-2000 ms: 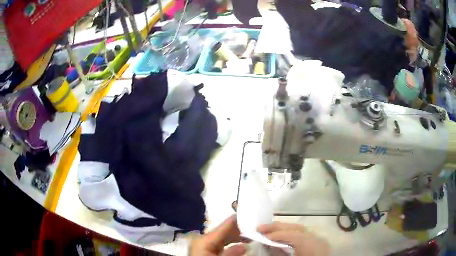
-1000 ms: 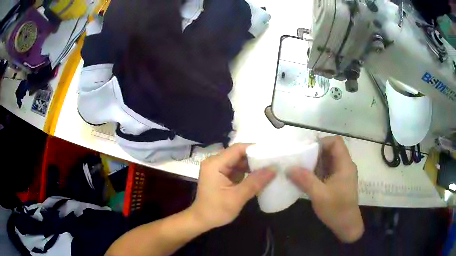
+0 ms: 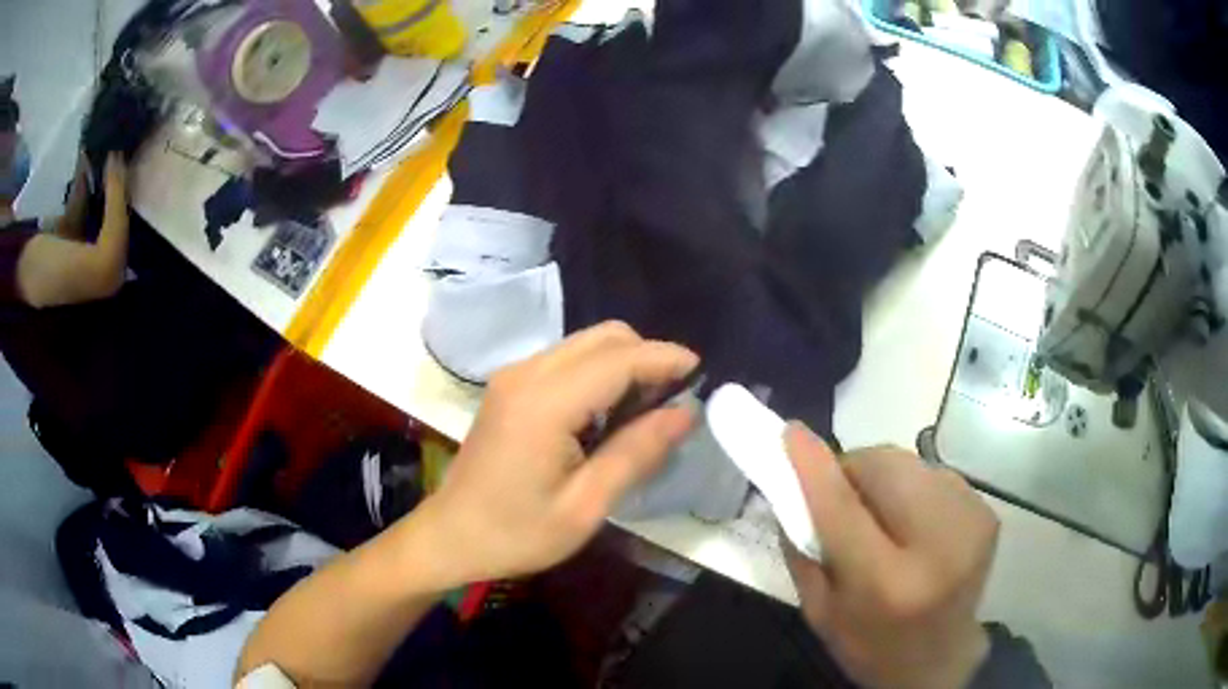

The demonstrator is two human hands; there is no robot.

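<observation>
A dark navy and white garment point(image 3: 673, 202) lies bunched on the white table. My left hand point(image 3: 546, 451) pinches the garment's dark and white edge between thumb and fingers at the table's front. My right hand point(image 3: 896, 565) holds a small white piece point(image 3: 768, 458), seen nearly edge-on, just right of the left hand. Part of that piece is hidden by my right fingers. The sewing machine head point(image 3: 1118, 256) stands at the right, over its needle plate point(image 3: 1003, 370).
Black-handled scissors point(image 3: 1169, 587) lie right of the machine bed. A purple machine part point(image 3: 269, 74) and a yellow cone point(image 3: 415, 24) are at upper left. A red crate point(image 3: 249, 451) with navy and white pieces is below the table. Another person's arm point(image 3: 81, 263) shows at far left.
The view has swung left. My left hand has let go of the small white piece and taken the garment's edge. My right hand still holds the white piece, now beside the garment.
</observation>
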